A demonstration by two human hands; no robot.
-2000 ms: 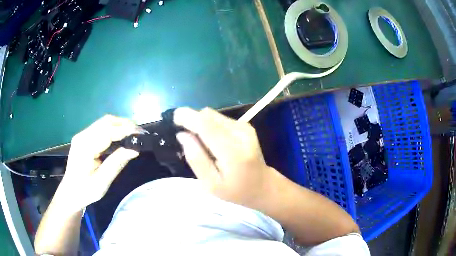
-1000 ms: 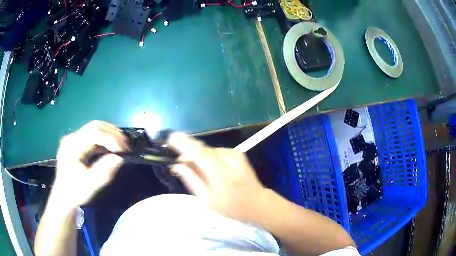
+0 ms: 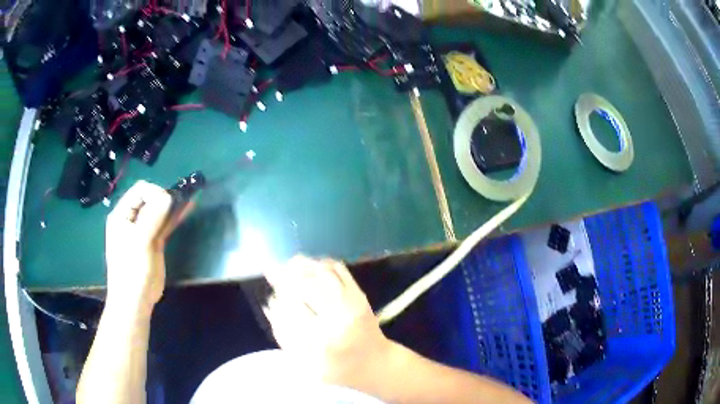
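My left hand is over the left part of the green bench, its fingers closed on a black battery holder with a lead ending in a white tip. My right hand is at the bench's front edge, fingers bent and blurred. A dark piece shows beside its fingers; what it holds is unclear. A cream tape strip runs from the tape roll down to my right hand. Many black holders with red wires lie piled at the back left.
A spare tape roll lies at the right. Yellow rubber bands lie on a black block behind the roll. A box of small parts stands at the back. A blue basket with black units is below the bench edge at right.
My left hand has moved up and away from my right hand, over the bench, with a black holder. The view has tilted up, showing more of the pile and the box.
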